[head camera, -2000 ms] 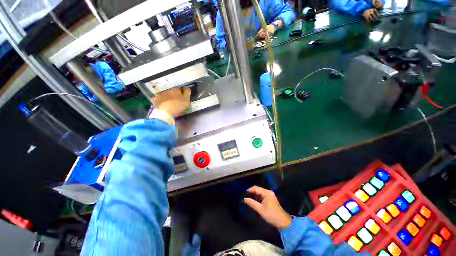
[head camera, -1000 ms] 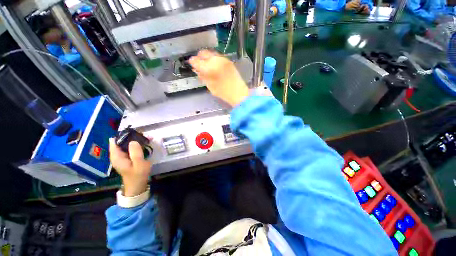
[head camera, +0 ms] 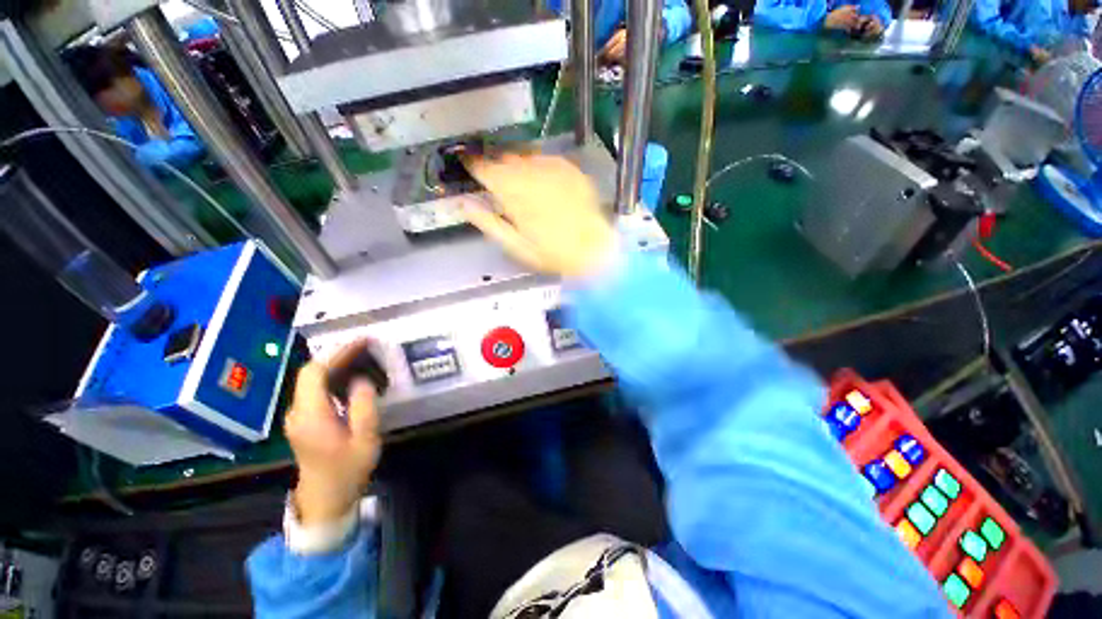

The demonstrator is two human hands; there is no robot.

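The silver press [head camera: 399,276] stands in front of me. My right hand [head camera: 544,212] is blurred and reaches under the press head [head camera: 447,115], its fingertips at a small black unit [head camera: 456,166] on the metal fixture [head camera: 431,215]. Whether the fingers grip the unit cannot be told. My left hand [head camera: 332,429] is at the left end of the front panel and holds a dark palm-sized block [head camera: 359,370] between thumb and fingers. The block is blurred. A red round button [head camera: 502,348] is in the middle of the panel.
A blue box [head camera: 181,363] with a clear cylinder stands left of the press. A red tray [head camera: 1015,559] with coloured small squares is at lower right. A dark tray [head camera: 181,550] is at lower left. A grey metal block [head camera: 864,200] sits on the green bench. Workers in blue sit behind.
My right hand has come from beside my lap to the fixture. My left hand has left the fixture and is at the panel's left end with the dark block.
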